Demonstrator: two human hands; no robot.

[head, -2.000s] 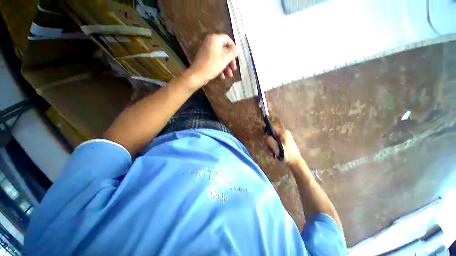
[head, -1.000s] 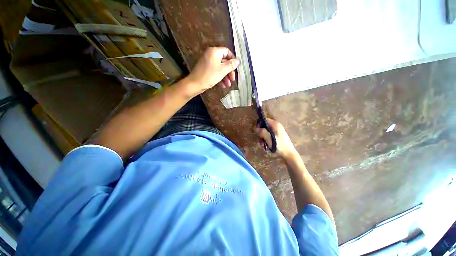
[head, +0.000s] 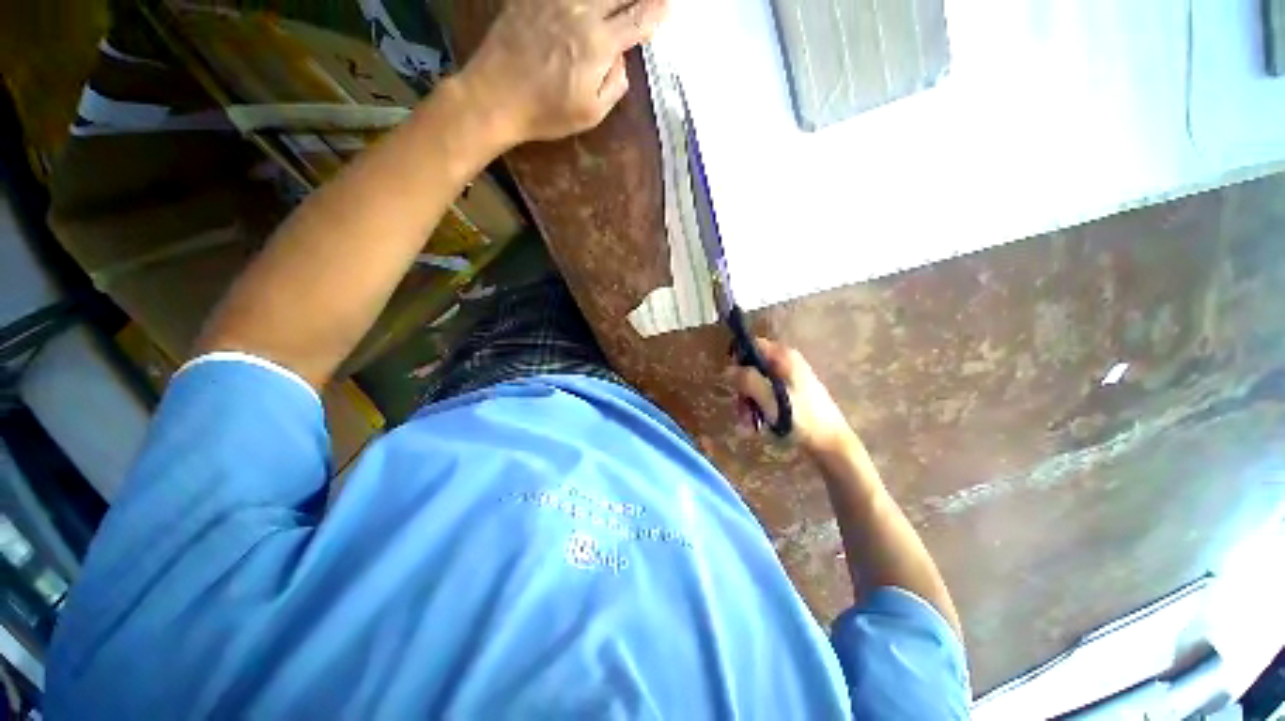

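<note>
My right hand (head: 796, 400) grips the black handles of the tailor's shears (head: 743, 338). Their long blades point away from me along the edge of the white paper pattern (head: 874, 197), beside a narrow striped fabric strip (head: 685, 268). I cannot tell how far the blades are apart. My left hand (head: 557, 68) is at the top, its fingertips at the paper and strip edge; whether they pinch anything is unclear. A grey pattern weight (head: 863, 59) lies on the paper.
The brown mottled table (head: 972, 366) extends to the right, with a small white scrap (head: 1116, 373) on it. Cardboard boxes (head: 162, 211) stand left, below the table edge. A second grey piece (head: 1275, 35) shows at the right rim. White material (head: 1127, 648) lies at bottom right.
My left hand has moved away from me along the strip to its far part. My right hand and the shears, lower on the strip than two seconds ago, stay near the paper's near corner.
</note>
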